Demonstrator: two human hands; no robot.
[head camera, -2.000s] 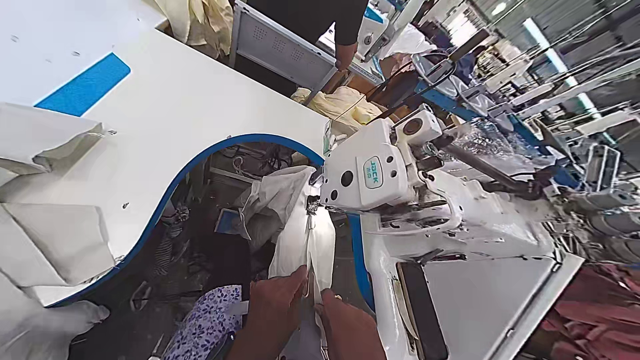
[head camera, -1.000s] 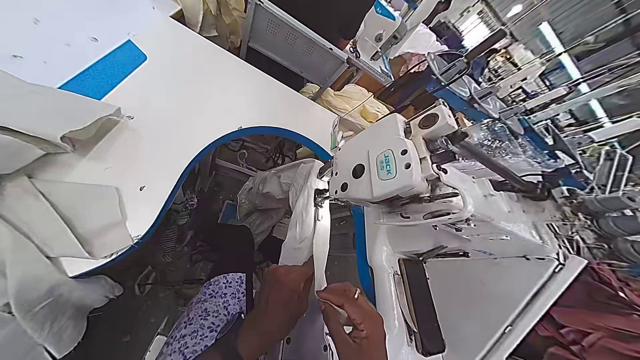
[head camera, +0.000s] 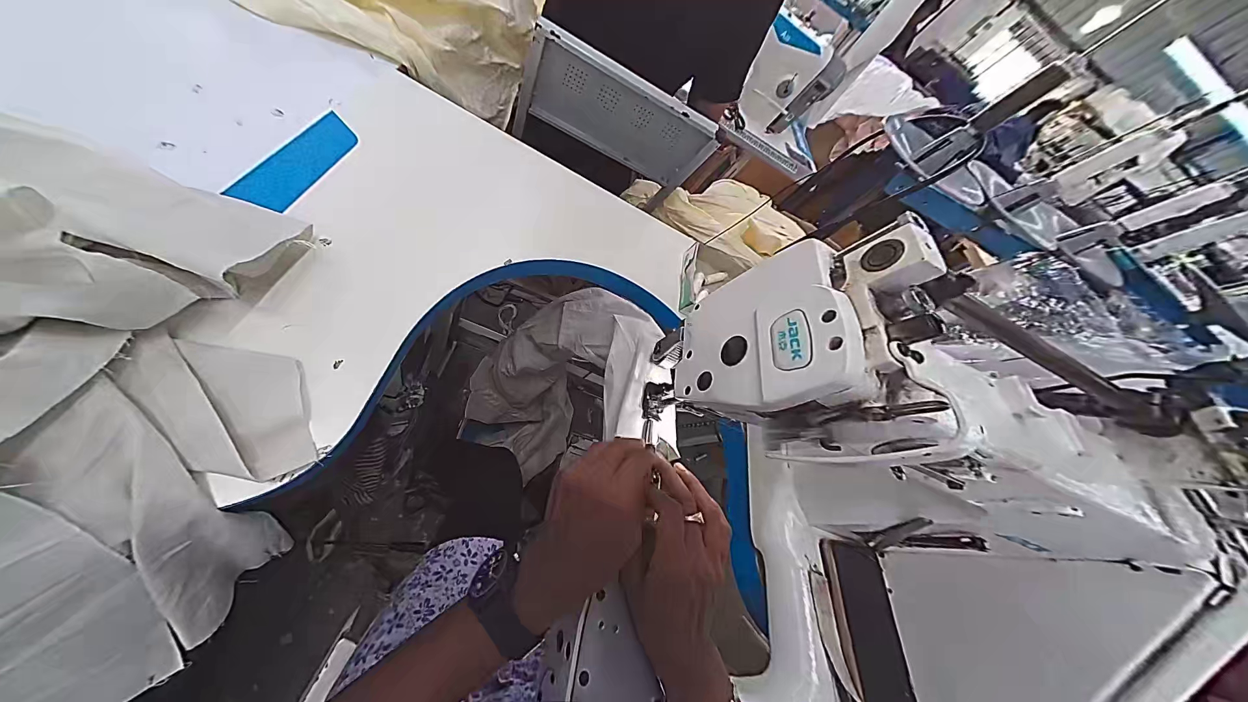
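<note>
A white Jack industrial sewing machine (head camera: 780, 336) stands right of centre, its needle and presser foot (head camera: 658, 395) over a strip of pale fabric (head camera: 629, 375). The fabric's bunched part hangs down to the left, in the table's cutout. Just in front of the presser foot, my left hand (head camera: 600, 517), with a dark watch on its wrist, is closed on the near end of the fabric. Close against it on the right is my right hand (head camera: 682, 565), a ring on one finger, its fingers bent at the same fabric edge. The fingertips partly hide the cloth between them.
Pale cut fabric pieces (head camera: 146, 419) lie heaped on the left of the white table (head camera: 468, 185), whose curved cutout has a blue edge. Cream cloth (head camera: 746, 219) lies behind the machine. A person in dark clothing (head camera: 673, 39) is at another machine (head camera: 790, 68) beyond. A clear plastic bag lies at right.
My hands have come together close to the presser foot; one second ago they were lower and further apart, with the fabric strip stretched between them and the foot.
</note>
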